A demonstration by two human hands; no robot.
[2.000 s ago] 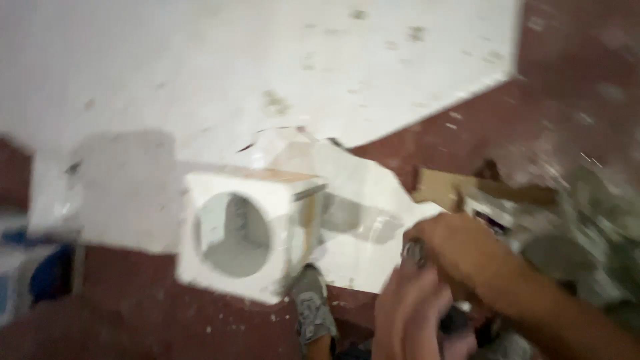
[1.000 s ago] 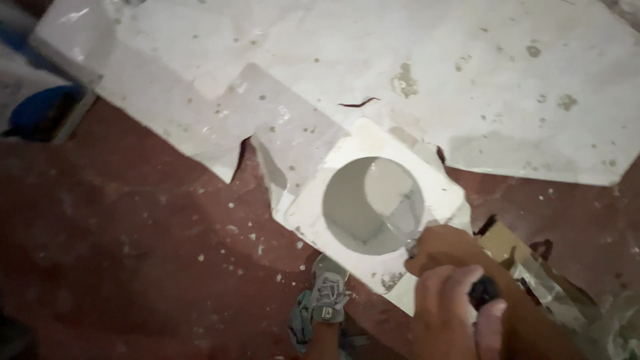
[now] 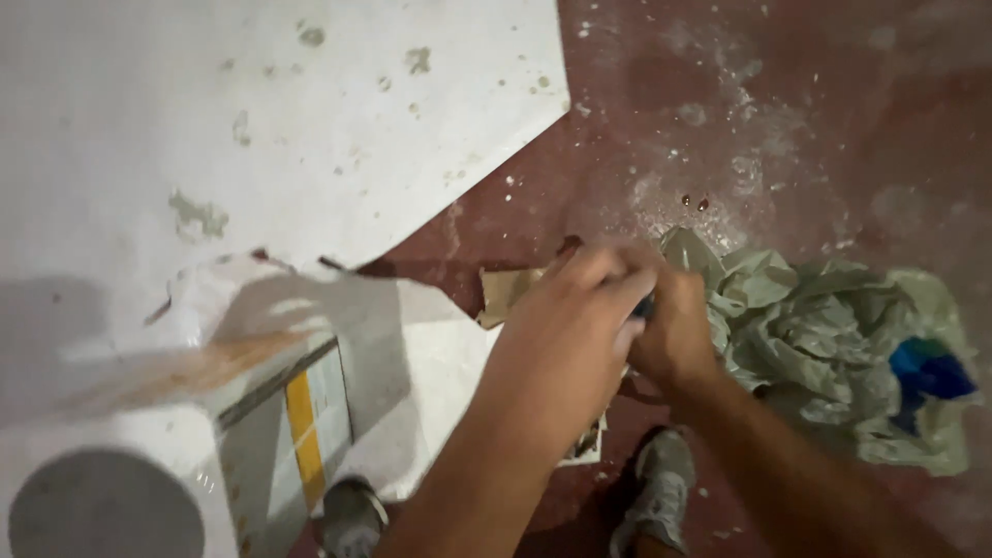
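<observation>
My left hand (image 3: 593, 291) and my right hand (image 3: 678, 325) are pressed together near the middle, fingers curled and slightly blurred. Between them shows part of a small dark object (image 3: 643, 306), mostly covered by the fingers, so its kind cannot be told. A piece of brown cardboard (image 3: 505, 293) lies just left of my left hand, partly behind it. Close by on the right of my right hand is a crumpled, translucent plastic bag (image 3: 821, 333) with a blue patch.
A white box (image 3: 182, 430) with a large round opening and a yellow stripe on its side stands at lower left. Stained white sheeting (image 3: 349, 116) covers the upper left of the red floor (image 3: 775, 116). Two shoes (image 3: 663, 480) are at the bottom, beside some papers (image 3: 585, 449).
One second ago my right hand was at the rim of the box's round opening; now both hands are together well to the right of the box. The view has shifted right.
</observation>
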